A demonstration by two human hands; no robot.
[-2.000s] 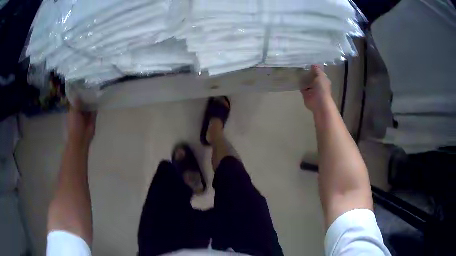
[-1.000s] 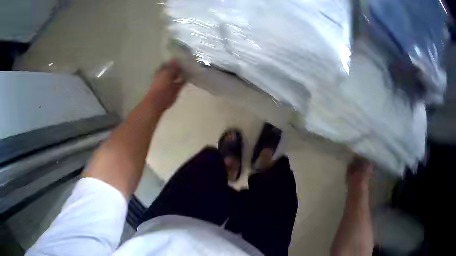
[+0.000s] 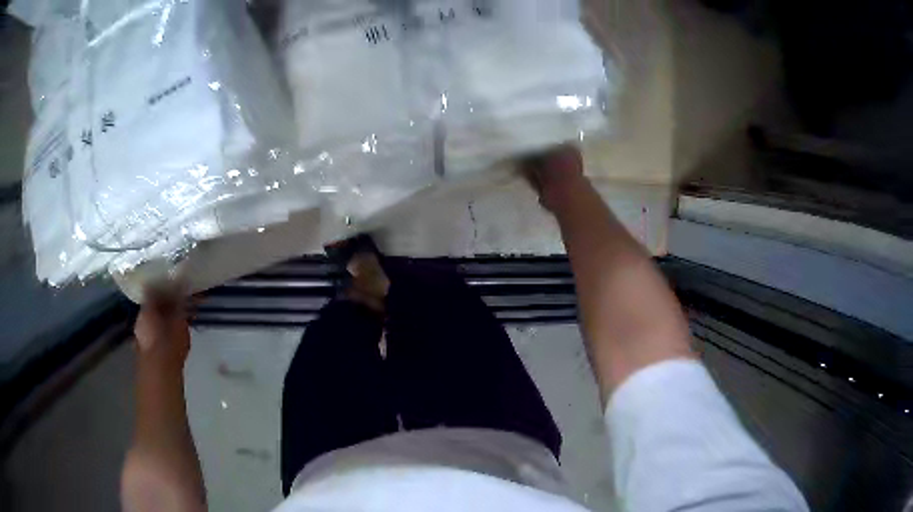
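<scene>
A pale turnover bin [image 3: 235, 255] stands in front of me, heaped with white polybagged garments [image 3: 450, 90] in shiny clear bags with dark printing. The packs lie in two stacks side by side and overhang the near rim. My left hand [image 3: 163, 305] is on the bin's near left corner. My right hand [image 3: 559, 175] is on the near rim at the right, its fingers partly hidden under the bags and blurred. The rest of the bin is hidden under the packs.
Dark metal door tracks [image 3: 501, 288] cross the floor at my legs. A worn greyish floor [image 3: 240, 400] lies on my side of them, a beige floor [image 3: 626, 110] beyond. Bluish metal panels [image 3: 801, 260] stand at the right and also at the left edge.
The bin's near rim has swung from slanting down rightward to slanting down leftward. Door tracks and metal panels now surround my legs. The light blue pack is out of view. Both hands remain on the bin.
</scene>
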